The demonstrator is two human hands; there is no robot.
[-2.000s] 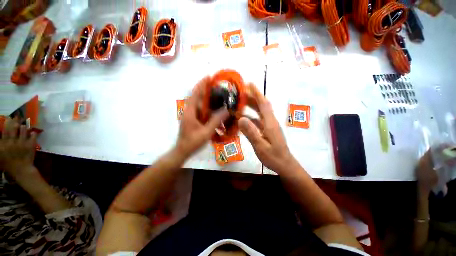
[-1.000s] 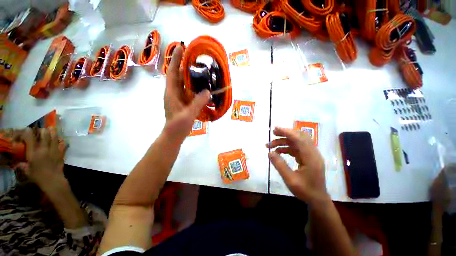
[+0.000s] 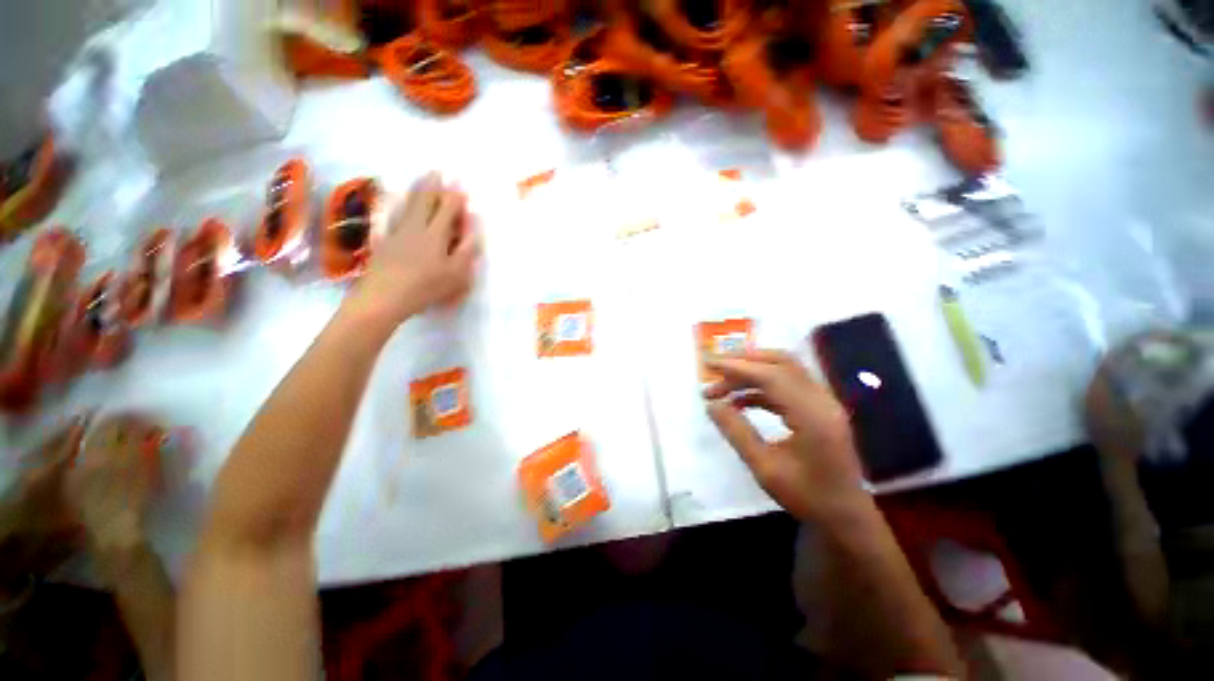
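Observation:
My left hand (image 3: 423, 256) is on a coiled orange cable (image 3: 462, 229) at the right end of a row of bagged coils (image 3: 350, 229). The hand hides most of this coil. My right hand (image 3: 796, 432) is over the table with thumb and fingers apart, its fingertips at the lower edge of a QR card (image 3: 726, 338). I see nothing held in it. More orange QR cards lie in front of me, one between the hands (image 3: 565, 329), one to the left (image 3: 441, 402) and one near the table's front edge (image 3: 565, 487). The view is blurred.
Loose orange coils (image 3: 612, 91) are heaped along the far side. A dark phone (image 3: 879, 397) and a yellow-green stick (image 3: 961, 335) lie at right. A white carton (image 3: 213, 113) stands at far left. Other people's hands show at left (image 3: 117, 472) and at the right edge.
My left hand has carried the coil left to the row's end and lowered it. My right hand has reached the QR card's edge. The camera view has shifted.

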